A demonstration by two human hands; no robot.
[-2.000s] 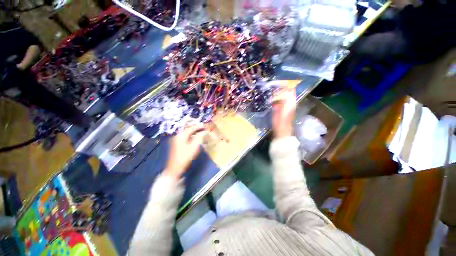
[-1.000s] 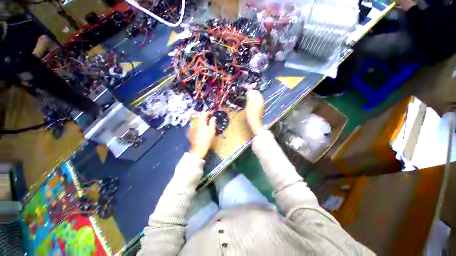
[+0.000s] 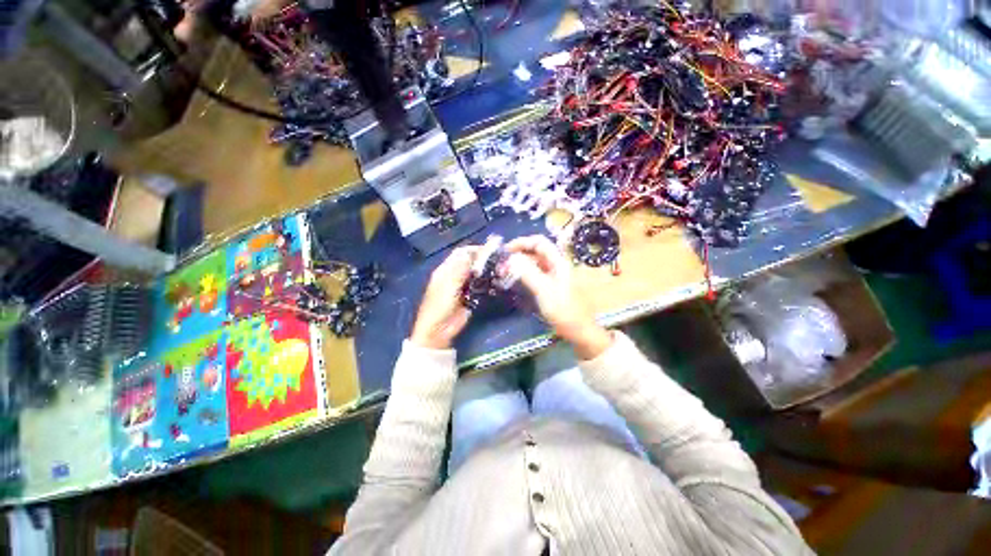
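Note:
My left hand and my right hand meet over the bench's front part. Between them they hold a black ring unit with a pale or clear part at its top; fingers hide much of it. Another black ring unit lies flat on the tan patch just right of my right hand. A heap of clear plastic parts lies beyond my hands. A large tangle of wired rings lies beyond and to the right.
The screw feeder stands beyond my left hand. Several rings lie by the patterned mat at left. A cardboard box with clear plastic is below the bench at right. Ribbed clear trays are far right.
The view has turned left, showing more of the mat. My hands have come together around a ring unit with a pale part. A ring now lies on the tan patch.

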